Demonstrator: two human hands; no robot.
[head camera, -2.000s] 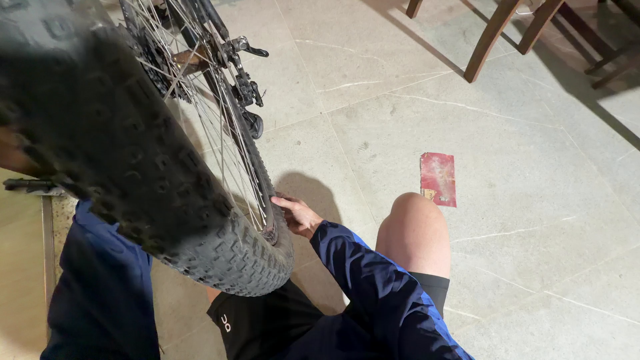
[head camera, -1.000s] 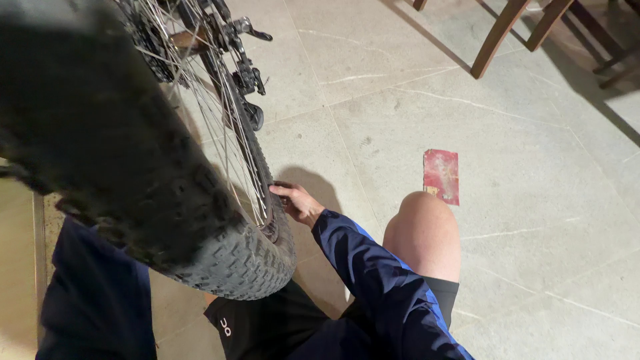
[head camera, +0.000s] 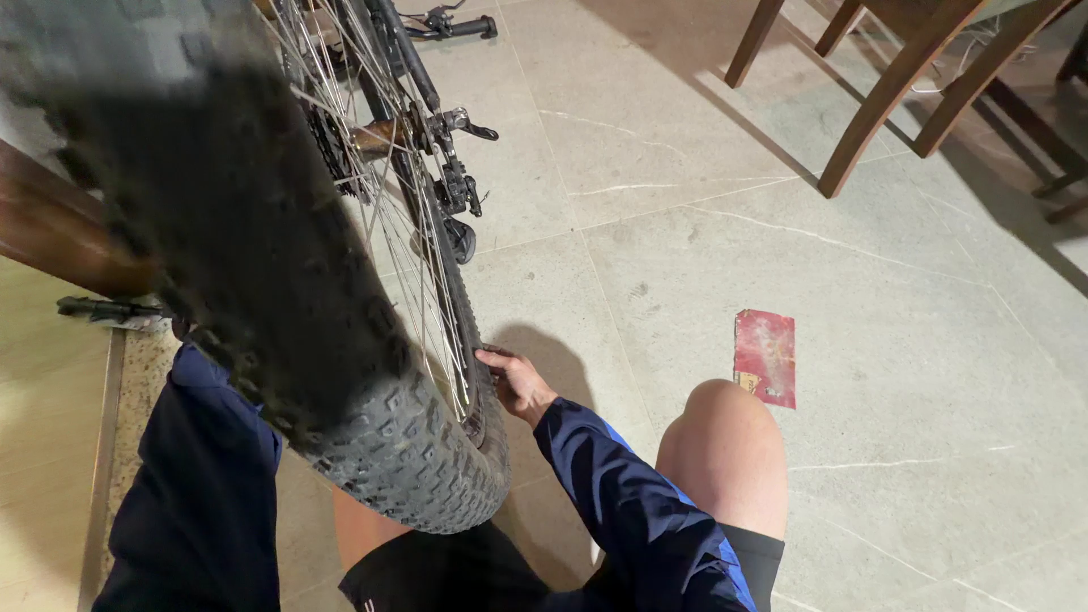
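Note:
A bicycle wheel with a knobby black tire (head camera: 408, 450) stands between my knees and fills the left half of the view. My right hand (head camera: 518, 382) rests at the far right side of the tire and rim, thumb and fingers against its edge; how firmly they grip cannot be told. Thin metal spokes (head camera: 408, 280) run up to a worn hub (head camera: 378, 138). Beside the hub are a quick-release lever (head camera: 480, 132) and a black rear derailleur (head camera: 457, 191). My left hand is hidden behind the tire; only the dark blue left sleeve (head camera: 204, 476) shows.
A red sheet of worn sandpaper (head camera: 769, 353) lies on the tiled floor beyond my right knee. Wooden chair legs (head camera: 884, 102) stand at the upper right. A handlebar grip (head camera: 472, 28) is near the floor at the top. A pale panel (head camera: 51, 425) borders the left side.
The view has shifted, bringing more of the bicycle and chair into sight at the top. My right hand stays at the tire's edge.

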